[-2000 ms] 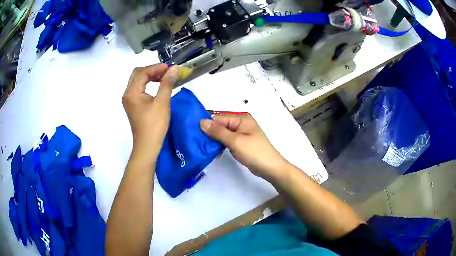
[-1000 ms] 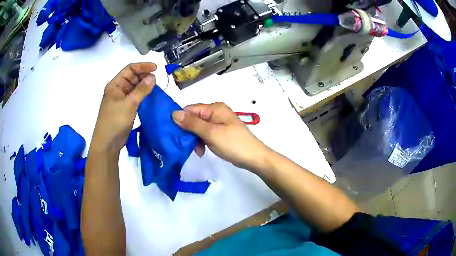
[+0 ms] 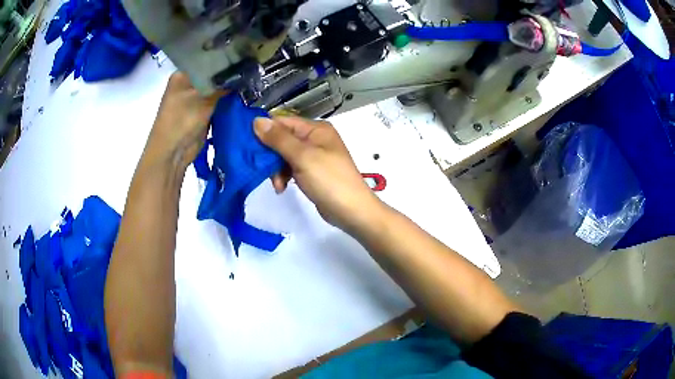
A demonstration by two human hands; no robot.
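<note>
A blue fabric piece (image 3: 240, 152) is held up at the arm tip of the sewing machine (image 3: 414, 74), its top edge close to the needle area. A blue tab hangs from its lower end. My left hand (image 3: 185, 115) is at the piece's upper left edge, its fingertips partly hidden under the machine head. My right hand (image 3: 307, 152) pinches the piece's right edge between thumb and fingers. Blue binding tape (image 3: 462, 32) runs across the machine to the black binder block (image 3: 354, 38). The yellow piece at the arm tip is mostly hidden behind my right hand.
Thread snips with a red loop (image 3: 376, 181) lie right of my right hand. A pile of blue pieces (image 3: 70, 289) lies near left, another (image 3: 103, 41) upper left. A tape guide roll (image 3: 544, 37) sits on the machine. A clear plastic bag (image 3: 577, 200) is beyond the table's right edge.
Both hands have carried the blue piece away from me, up to the needle area. The snips have left my right hand and lie on the table. The tab now hangs free.
</note>
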